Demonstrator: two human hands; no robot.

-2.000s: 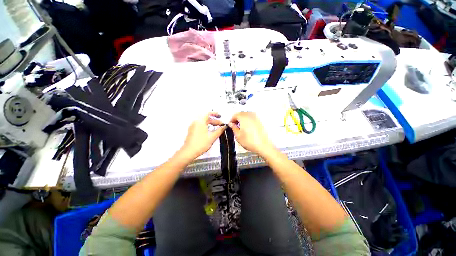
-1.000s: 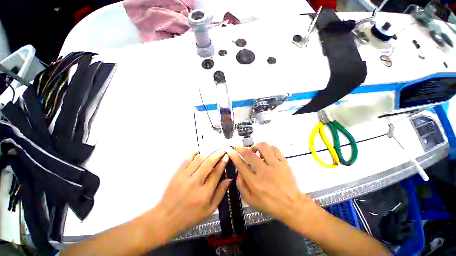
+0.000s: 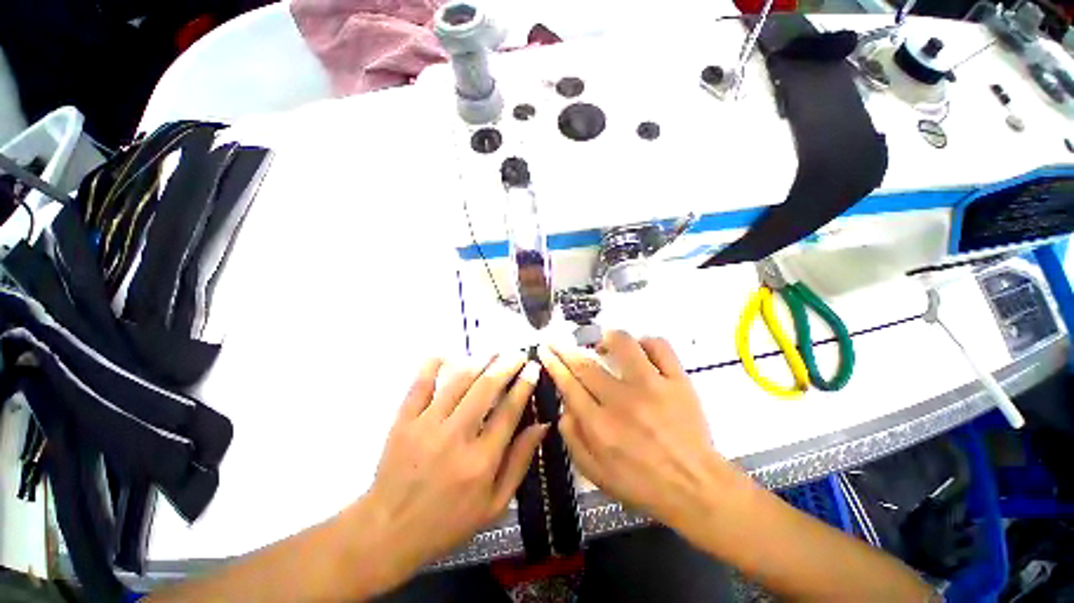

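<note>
A black zipper strip (image 3: 548,495) with a thin gold line runs from below the needle area of the white sewing machine (image 3: 612,153) down over the table's front edge. My left hand (image 3: 453,442) presses on its left side, fingertips near the strip's top end. My right hand (image 3: 636,424) presses on its right side, fingertips close to the left ones. Both hands are bare and hold the strip flat between them. The strip's top end and the presser foot are mostly hidden by the fingers and machine head.
A pile of black strips (image 3: 153,295) lies at the left. Yellow and green snips (image 3: 797,342) lie right of the needle. A black cloth band (image 3: 824,141) drapes over the machine head. A pink cloth (image 3: 371,47) is behind. Blue crates (image 3: 983,507) stand below the table, right.
The view has moved in closer to the machine since the first frame. My hands have gone from holding up the strip's end to pressing the strip below the needle; they barely differ since the second frame.
</note>
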